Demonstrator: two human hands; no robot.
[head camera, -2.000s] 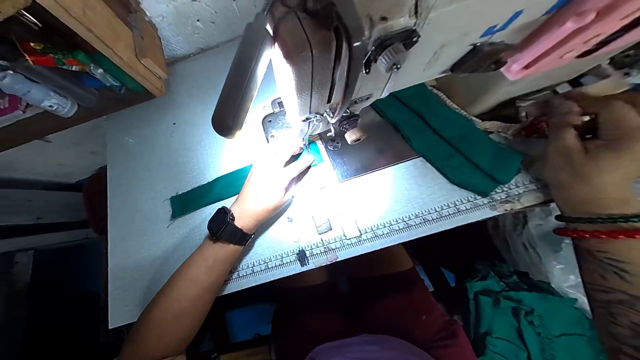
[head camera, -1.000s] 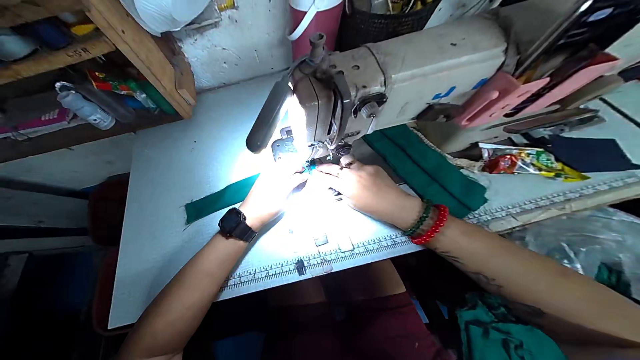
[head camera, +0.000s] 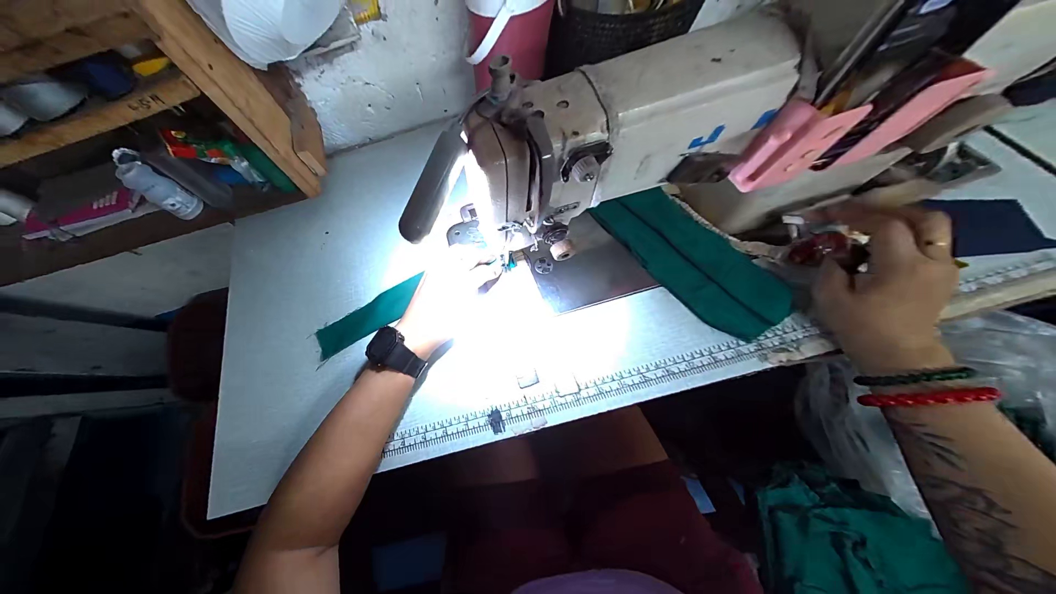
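Observation:
A sewing machine (head camera: 643, 115) stands on a pale table, its lamp glaring over the needle area. My left hand (head camera: 450, 293), with a black watch on the wrist, rests by the presser foot on a green fabric strip (head camera: 370, 318); glare hides its grip. At the right, my right hand (head camera: 895, 276) has bent fingers at a red shiny packet (head camera: 817, 247); whether it grips the packet is unclear. Between the hands, a wider folded green fabric piece (head camera: 701, 264) lies behind and right of the needle plate (head camera: 602, 264).
A measuring tape (head camera: 627, 381) runs along the table's front edge. Pink holders (head camera: 813, 136) with tools sit against the machine. A wooden shelf (head camera: 239, 91) with a bottle stands at the left. Dark blue fabric (head camera: 990, 227) lies at the far right, and green cloth (head camera: 858, 528) hangs low at the right.
My right hand was beside my left at the needle one second ago; it has moved right to the packet. My left hand has stayed by the presser foot.

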